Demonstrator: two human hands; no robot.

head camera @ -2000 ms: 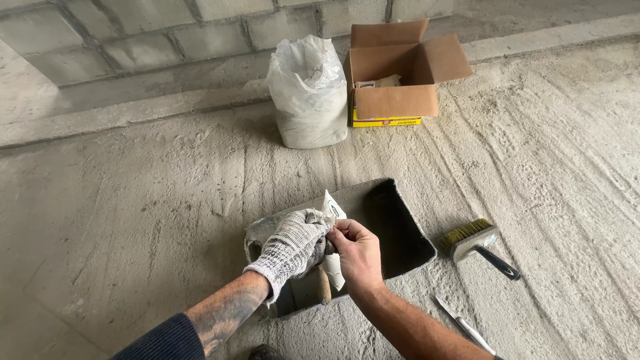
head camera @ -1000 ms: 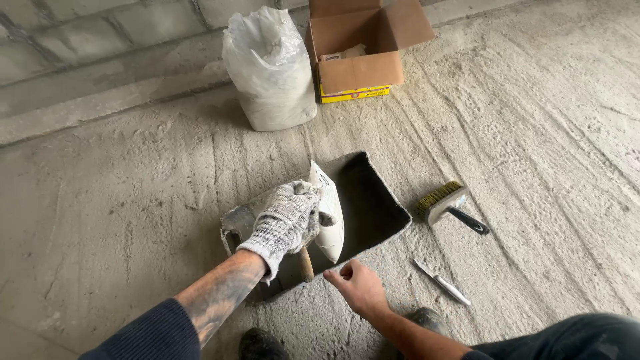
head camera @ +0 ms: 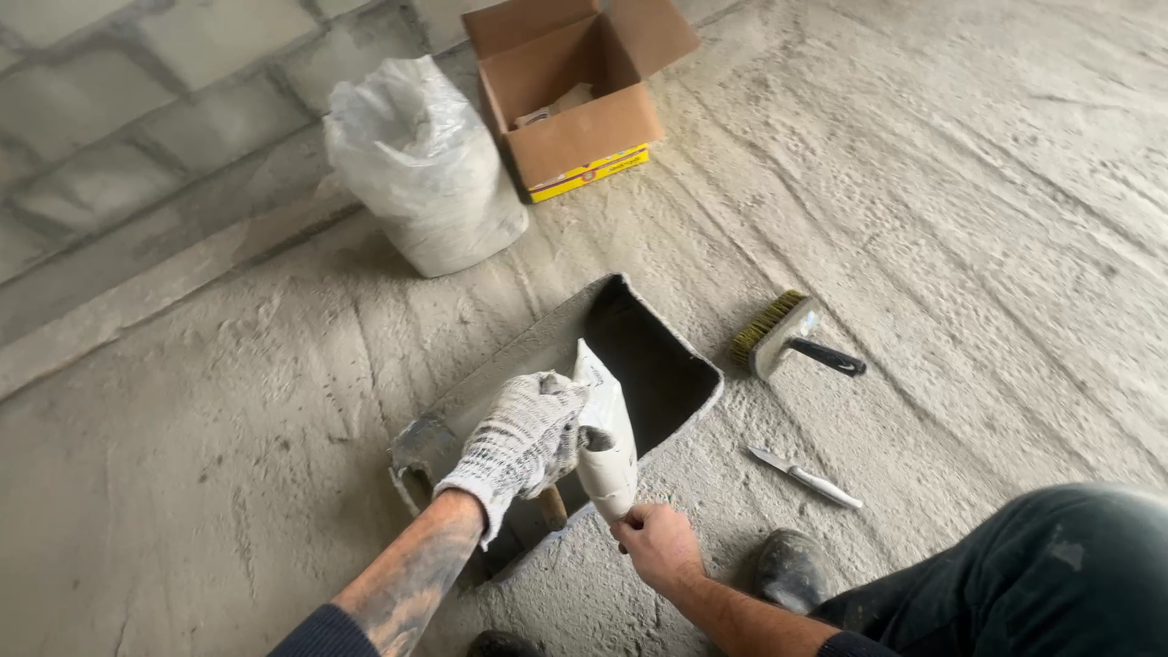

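Observation:
My left hand, in a white-and-grey knit glove, is closed on the upper side of a small white bag that bears writing. My bare right hand pinches the lower end of that bag. The bag hangs tilted over the near edge of a dark mortar tub, whose walls are caked with grey residue. A wooden handle sticks out below my gloved hand; what it belongs to is hidden.
Right of the tub lie a block brush and a small knife with a pale handle. Behind stand a white plastic sack and an open cardboard box, near a block wall. My boot is close to the tub.
My right hand left the upper part of the bag, was apart from it a second ago, and now grips its lower end. The left hand has kept its hold. The view has shifted and turned.

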